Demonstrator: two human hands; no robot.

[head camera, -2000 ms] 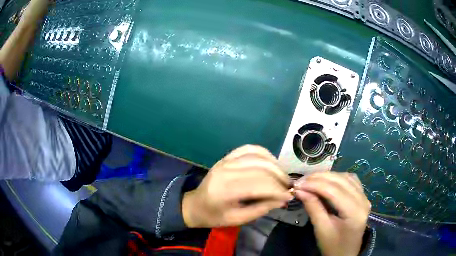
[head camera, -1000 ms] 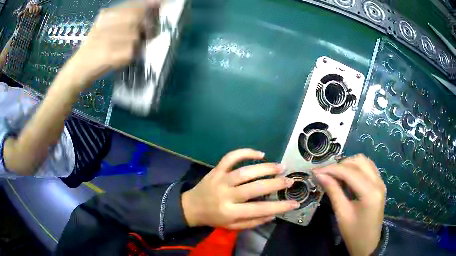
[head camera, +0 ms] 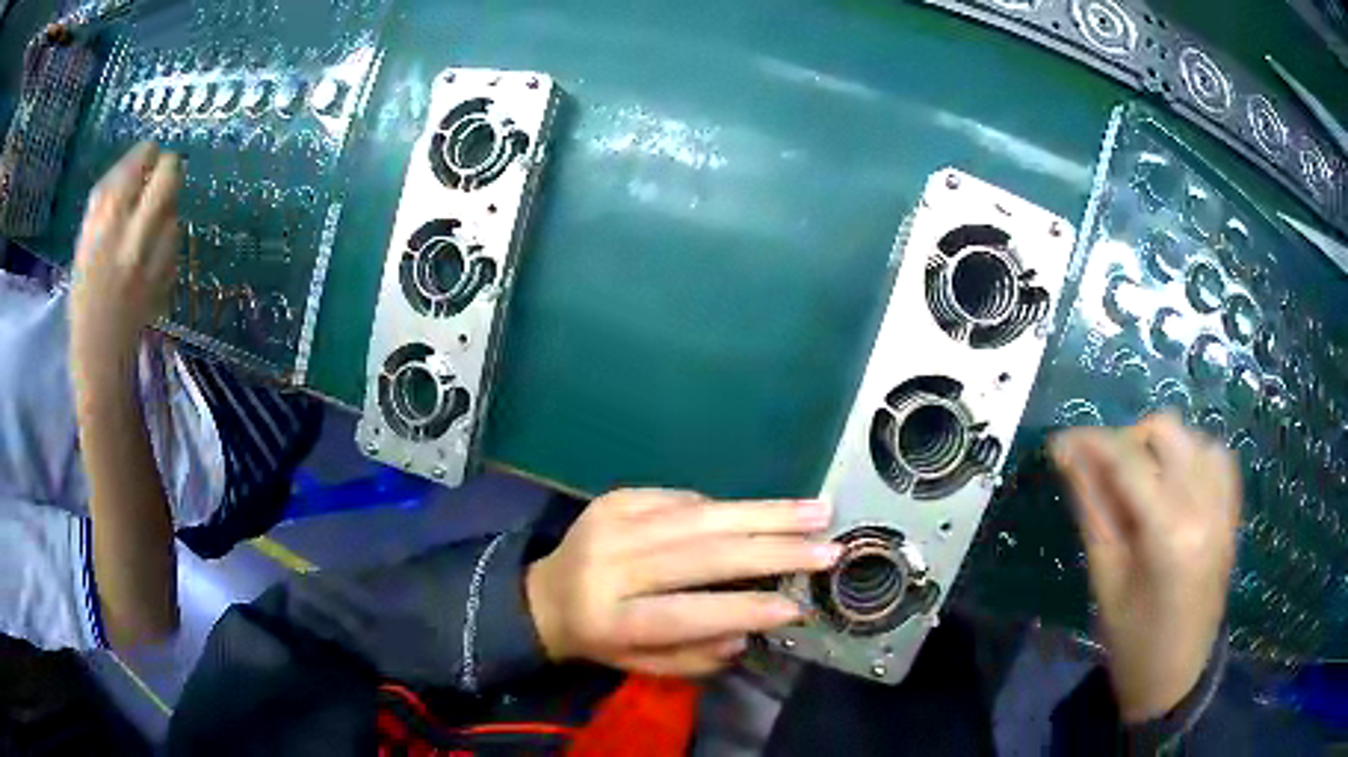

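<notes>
A silver three-bore housing point(head camera: 958, 362) lies on the green surface in front of me, its three round openings facing up. A copper-coloured ring point(head camera: 865, 580) shows in the bore nearest me. My left hand point(head camera: 688, 577) rests against the left side of the housing's near end, fingers extended onto its edge and holding it. My right hand point(head camera: 1153, 510) is blurred and off the housing, above the near part of the clear blister tray point(head camera: 1183, 318). Its fingertips are close together; whether they hold a ring cannot be seen.
Another three-bore housing point(head camera: 444, 274) lies to the left. Beyond it are a second blister tray point(head camera: 222, 178) with some copper-coloured rings and a neighbouring worker's arm point(head camera: 126, 429). A line of linked plates point(head camera: 1183, 74) runs along the far right side. A dark ribbed block stands far left.
My right hand has moved right, from the near bore to over the tray. The neighbour's hand has let go of the left housing, now lying on the surface, and drawn back left.
</notes>
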